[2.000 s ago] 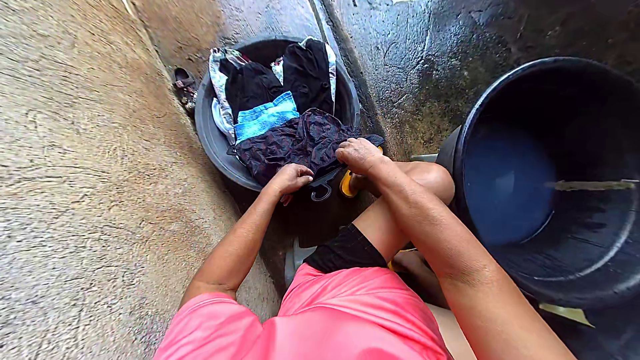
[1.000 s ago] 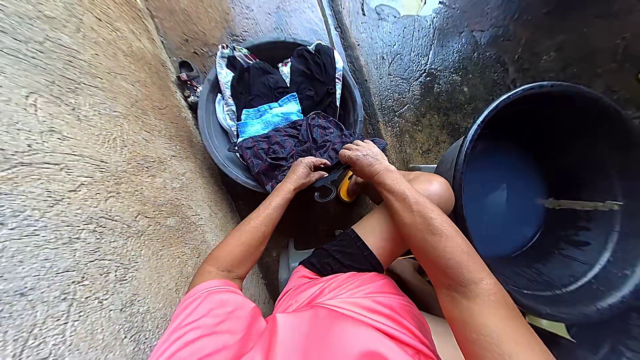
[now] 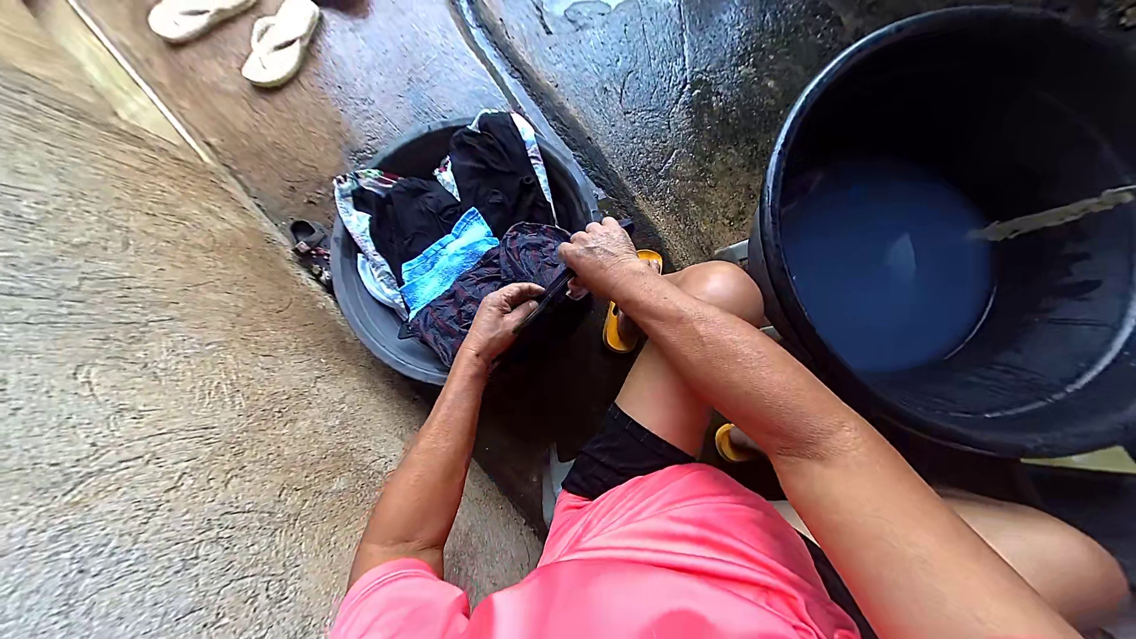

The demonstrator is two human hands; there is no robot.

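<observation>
A grey plastic basin (image 3: 377,333) holds black garments (image 3: 501,169), a light blue cloth (image 3: 448,257) and a dark patterned garment (image 3: 457,306). At the basin's near edge, my left hand (image 3: 504,319) pinches the edge of dark cloth between thumb and fingers. My right hand (image 3: 603,253) grips the same dark edge farther right, beside the basin's rim. The cloth's band is stretched between both hands, its lower part hanging in shadow.
On the right stands a large black tub (image 3: 777,222) with cloudy bluish water inside. A rough concrete wall (image 3: 177,399) runs along the left. Pale flip-flops (image 3: 280,44) lie on the wet floor beyond the basin, and a dark sandal (image 3: 309,240) is beside it.
The dark cloth's edge now lies stretched between my hands; a second ago my hands were closer together over it. The hook-shaped thing seen below them earlier no longer shows. The view has shifted.
</observation>
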